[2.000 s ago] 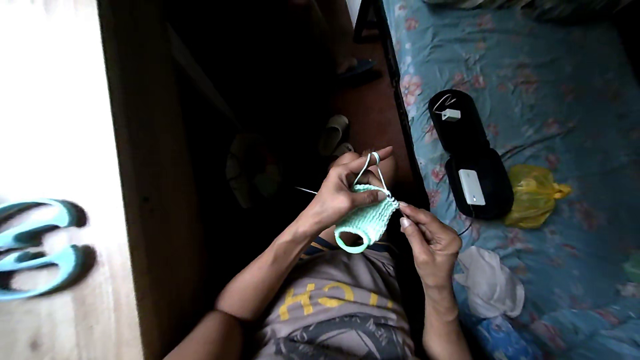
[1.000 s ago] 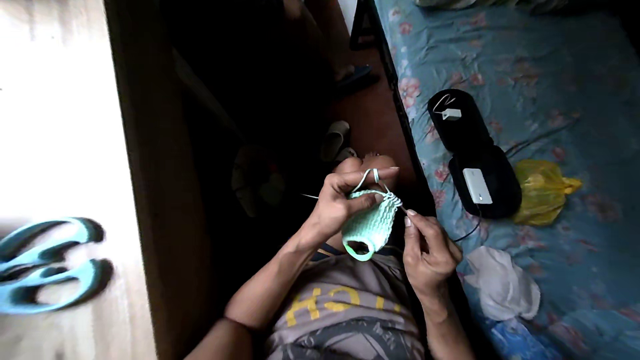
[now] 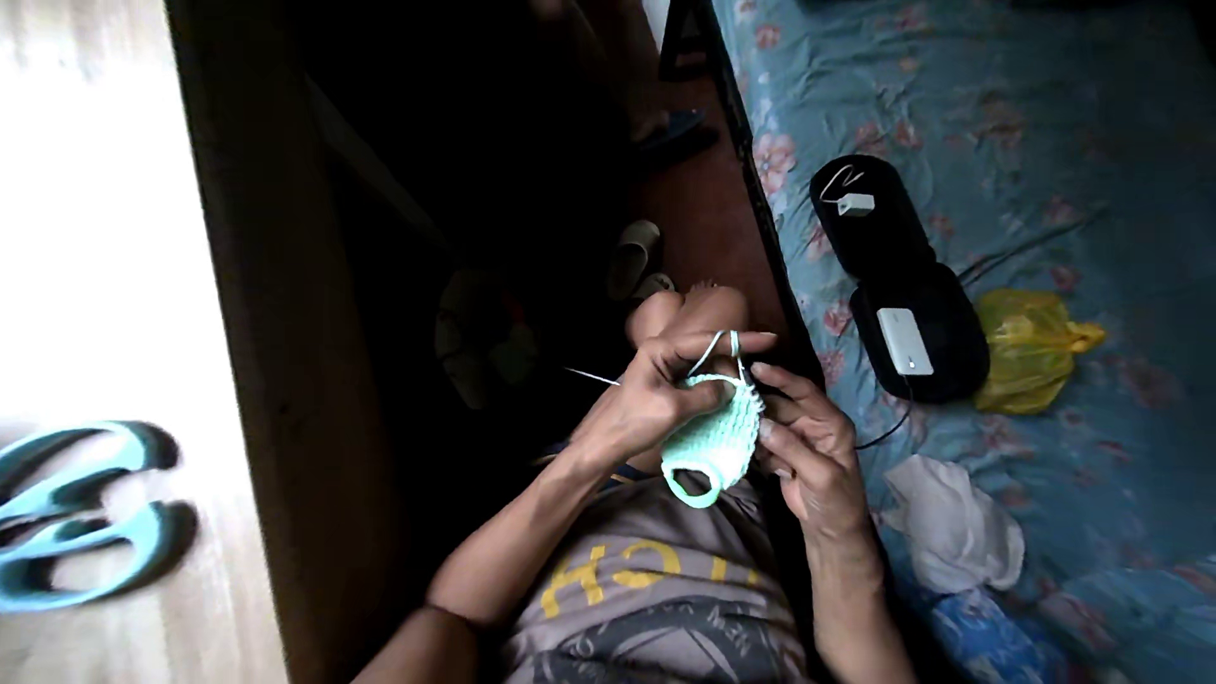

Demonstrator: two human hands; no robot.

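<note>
A mint-green tube of crocheted or knitted yarn [image 3: 714, 439] hangs above my lap, its round opening towards me. My left hand [image 3: 655, 394] holds it between thumb and fingers, with mint yarn [image 3: 734, 344] looped over the raised index finger. A strand of yarn [image 3: 591, 376] sticks out to the left behind this hand. My right hand [image 3: 807, 437] is at the right edge of the work, thumb and fingers bent around a thin tool that is mostly hidden; its kind cannot be told.
Turquoise-handled scissors [image 3: 90, 513] lie on the pale table at left. On the flowered bed at right are an open black case [image 3: 936, 332] with a white power bank [image 3: 904, 340], a yellow plastic bag [image 3: 1031, 351] and a white cloth or bag [image 3: 955, 522]. Slippers [image 3: 635, 256] rest on the floor.
My right hand's fingers have come up closer against the edge of the work. My left hand keeps its hold, with the yarn still over the index finger.
</note>
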